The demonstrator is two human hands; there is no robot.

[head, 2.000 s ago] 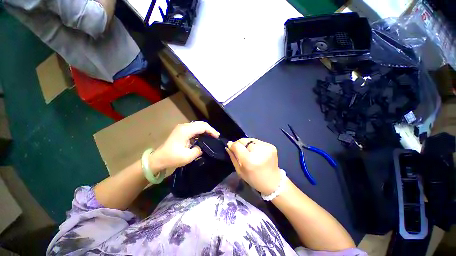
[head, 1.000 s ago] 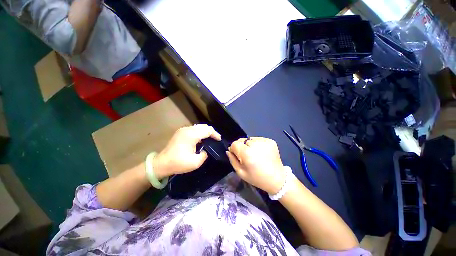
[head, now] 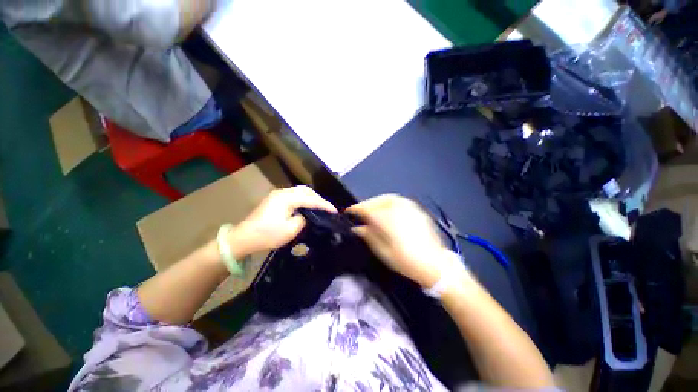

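Observation:
A black plastic housing (head: pixel 287 279) is held over my lap, with a round hole showing in its face. My left hand (head: pixel 277 222) grips its upper left edge, thumb and fingers bent around it. My right hand (head: pixel 398 233) is blurred and touches the upper right end of the housing; whether it holds a small piece is hidden. Blue-handled long-nose pliers (head: pixel 484 246) lie on the dark mat (head: pixel 390 168), partly covered by my right hand. A loose heap of small black pieces (head: pixel 547 168) lies on the mat to the right.
Another black housing (head: pixel 487 75) stands at the back beside a clear plastic bag (head: pixel 593 80). A pale-edged oval frame (head: pixel 618 306) is at the right. A white board (head: pixel 329 69) lies behind. An open carton (head: pixel 203 218) is at left. A person sits on a red stool (head: pixel 172 153).
The housing has turned, so its round hole now shows. My right hand has shifted over the pliers' left handle. The view has shifted slightly, and the other person's arm has moved.

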